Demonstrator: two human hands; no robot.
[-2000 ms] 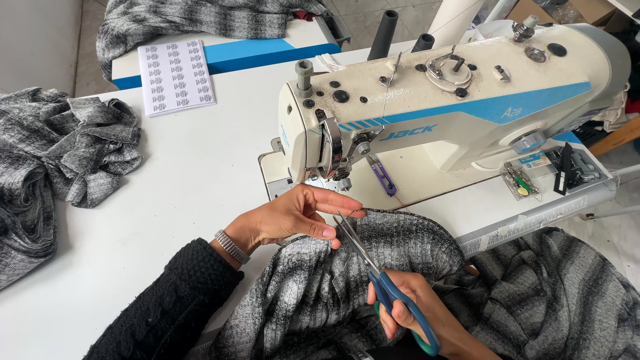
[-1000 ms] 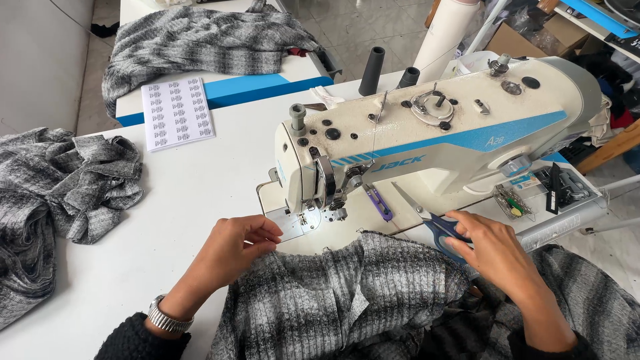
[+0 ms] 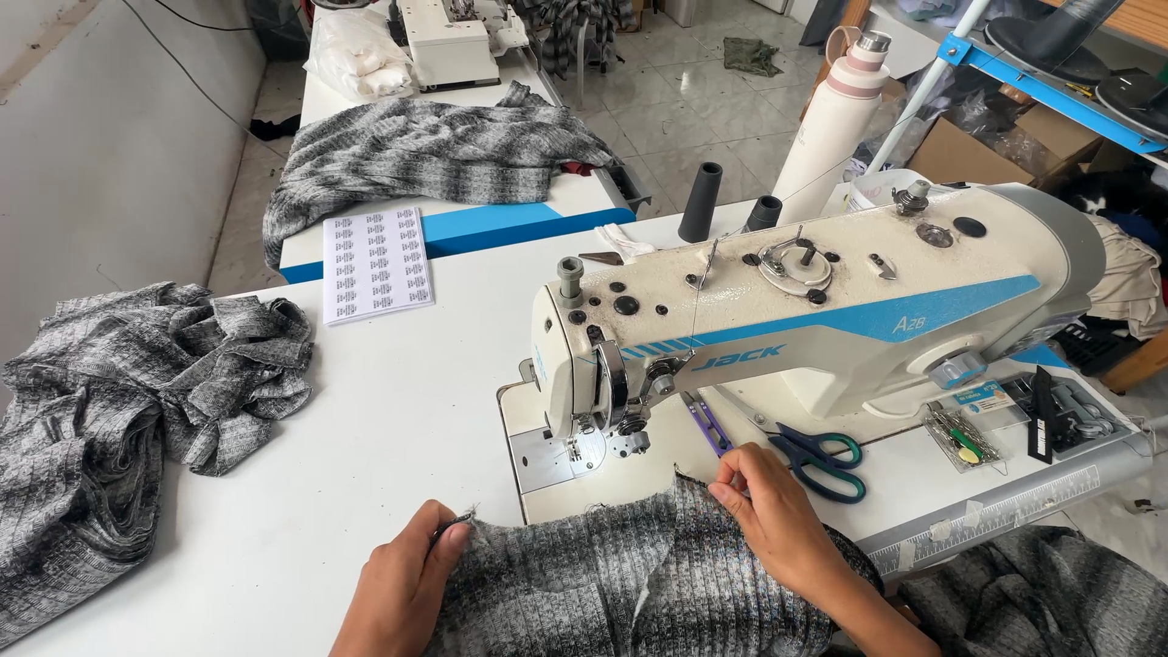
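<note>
My left hand [image 3: 401,575] pinches the upper left corner of a grey and black ribbed knit fabric [image 3: 566,557]. With thumb and fingers, my right hand [image 3: 776,520] grips the same fabric at its upper edge, farther right. The fabric spreads between both hands, in front of a white and blue Jack sewing machine [image 3: 794,319]. Its presser foot area [image 3: 580,452] is lit and no fabric lies under it. Scissors with blue and green handles [image 3: 812,456] lie on the machine bed behind my right hand, beside purple thread snips [image 3: 705,425].
More knit fabric lies at left [image 3: 210,374] and on the rear table [image 3: 429,151]. A printed sheet [image 3: 376,265] rests near the table's back edge. Black thread cones [image 3: 701,203] and a white bottle [image 3: 835,128] stand behind the machine. A box of pins [image 3: 963,438] sits at right.
The scissors, in my right hand two seconds ago, now lie on the machine bed, let go. My right hand has taken hold of the fabric edge. The view has shifted.
</note>
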